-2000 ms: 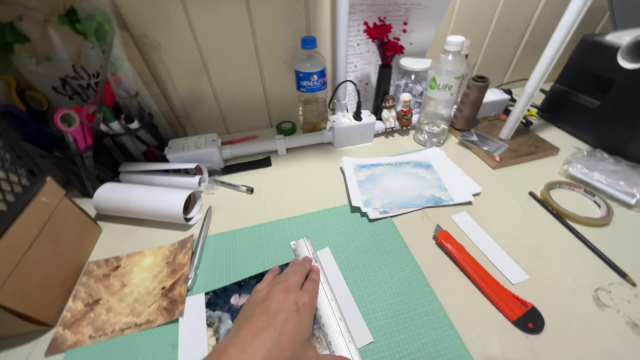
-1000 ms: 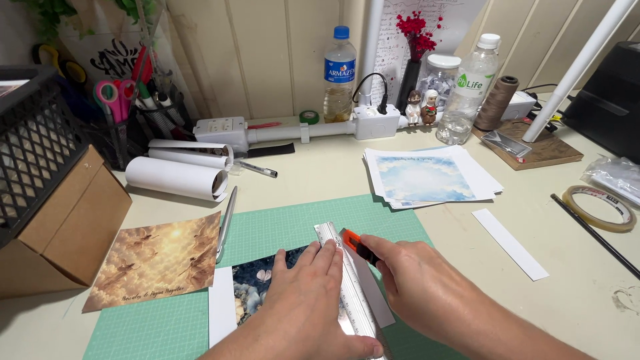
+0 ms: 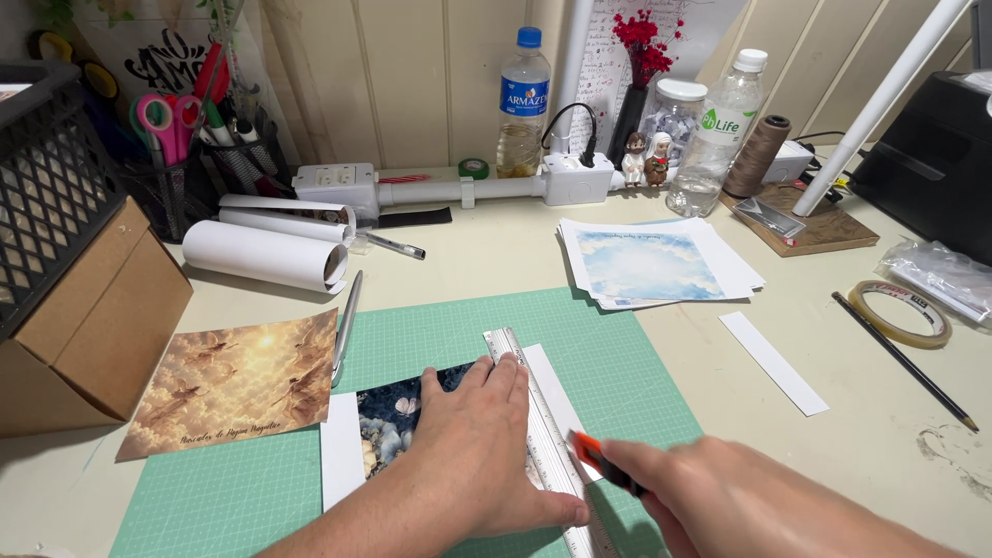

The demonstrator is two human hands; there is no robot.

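Note:
My left hand (image 3: 473, 442) lies flat with spread fingers, pressing a metal ruler (image 3: 508, 345) and a printed sheet (image 3: 387, 403) with a dark floral picture and white margins. The sheet lies on a green cutting mat (image 3: 612, 349). My right hand (image 3: 697, 488) grips an orange and black utility knife (image 3: 597, 457) beside the ruler's right edge, over the sheet's right white margin (image 3: 554, 387). The blade itself cannot be made out. A sepia cloud print (image 3: 240, 380) overlaps the mat's left side.
A silver pen-like tool (image 3: 349, 318) lies left of the mat. Behind are paper rolls (image 3: 256, 252), a stack of blue-sky prints (image 3: 651, 260) and bottles (image 3: 523, 108). At right lie a white paper strip (image 3: 775, 364), a tape roll (image 3: 899, 310) and a black pencil (image 3: 903, 360).
The knife lay on the table at right two seconds ago; my right hand then held it near the ruler's far end. It has since come nearer along the ruler. My left hand stays on the ruler.

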